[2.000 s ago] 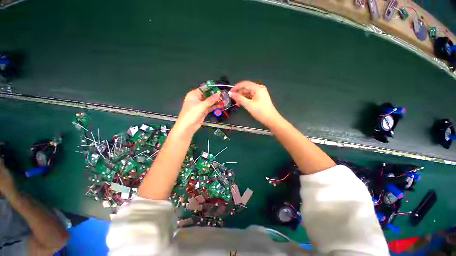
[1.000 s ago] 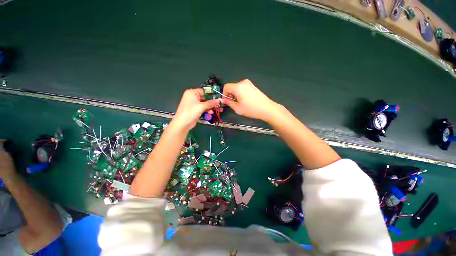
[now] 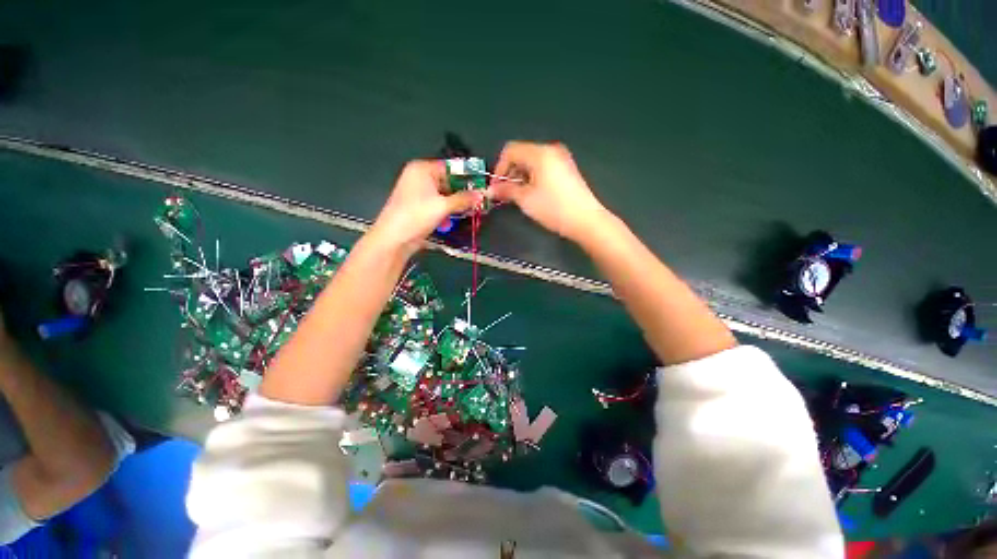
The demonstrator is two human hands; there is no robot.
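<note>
My left hand (image 3: 424, 201) holds a small green circuit board (image 3: 467, 168) with a silver part, above the belt beside the metal rail. My right hand (image 3: 539, 186) is close beside it, its fingertips pinched at the board's lower right on thin leads. The exact plug is too small to tell. A red wire (image 3: 476, 257) hangs down from the fingertips across the rail. A black unit (image 3: 456, 143) with a blue end shows behind the board, mostly hidden by the board and my left hand.
A heap of circuit boards (image 3: 410, 360) lies at lower left. Black units lie on the belt at right (image 3: 814, 277), at lower right (image 3: 621, 467) and at far left (image 3: 77, 295). A black oblong object (image 3: 904, 482) lies far right. Another person's arm (image 3: 49, 437) shows at left.
The view has shifted slightly. Both hands have drawn close together at the board, and the red wire now hangs straight down from them. The board's silver part faces up.
</note>
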